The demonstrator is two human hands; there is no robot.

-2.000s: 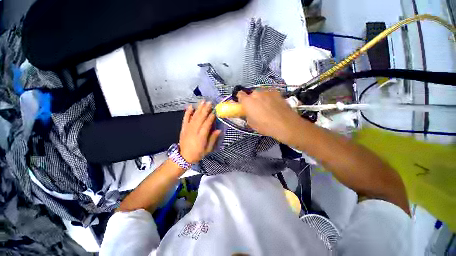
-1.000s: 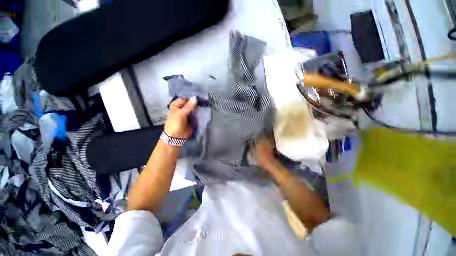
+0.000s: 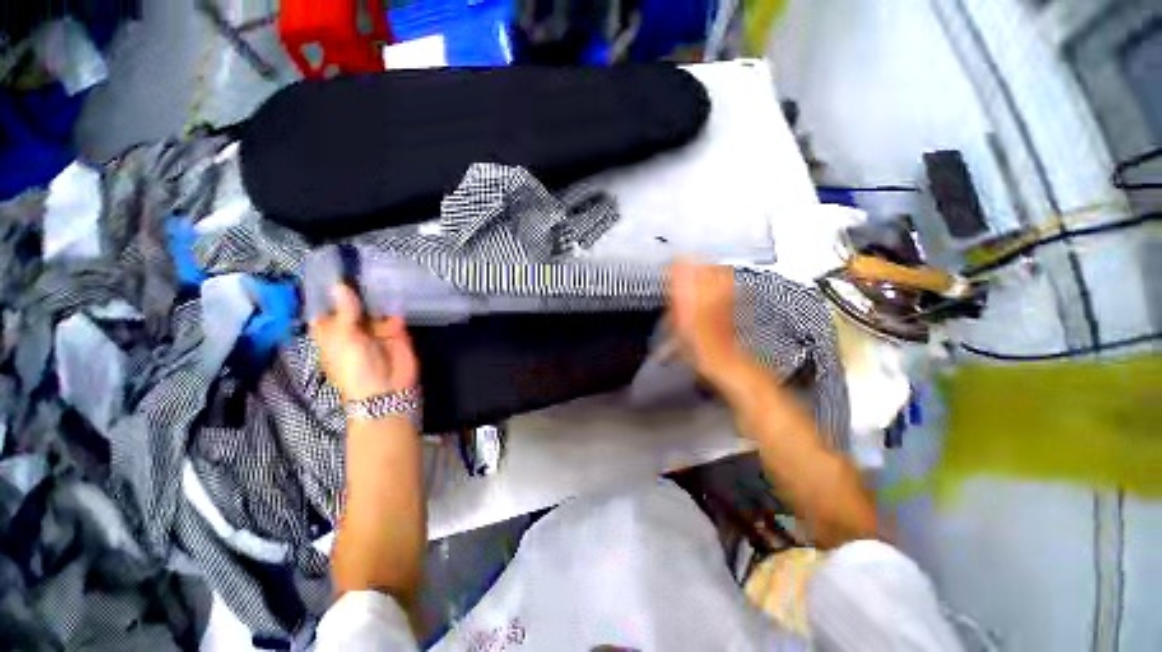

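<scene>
A black-and-white checked garment (image 3: 561,283) is stretched lengthwise along the narrow black sleeve board (image 3: 548,363), its far part lying on the white table behind. My left hand (image 3: 366,350) grips its left end at a plain grey pocket bag or lining (image 3: 414,290) with a dark strip. My right hand (image 3: 703,318), slightly blurred, holds the garment's edge near the board's right part; its fingertips are not clear. More checked cloth hangs to the right of my right hand. The steam iron (image 3: 898,283) is parked at the right, untouched.
A wide black pressing board (image 3: 472,134) lies behind. A garment pile (image 3: 140,369) with a blue strip (image 3: 270,312) fills the left. White rest cloth (image 3: 873,382) is beside the iron. A yellow-green sheet (image 3: 1051,427) is at right; a red object (image 3: 334,32) stands beyond.
The iron has left my right hand and is parked at the right. The garment has been lifted and spread leftward along the board, with my left hand moved left.
</scene>
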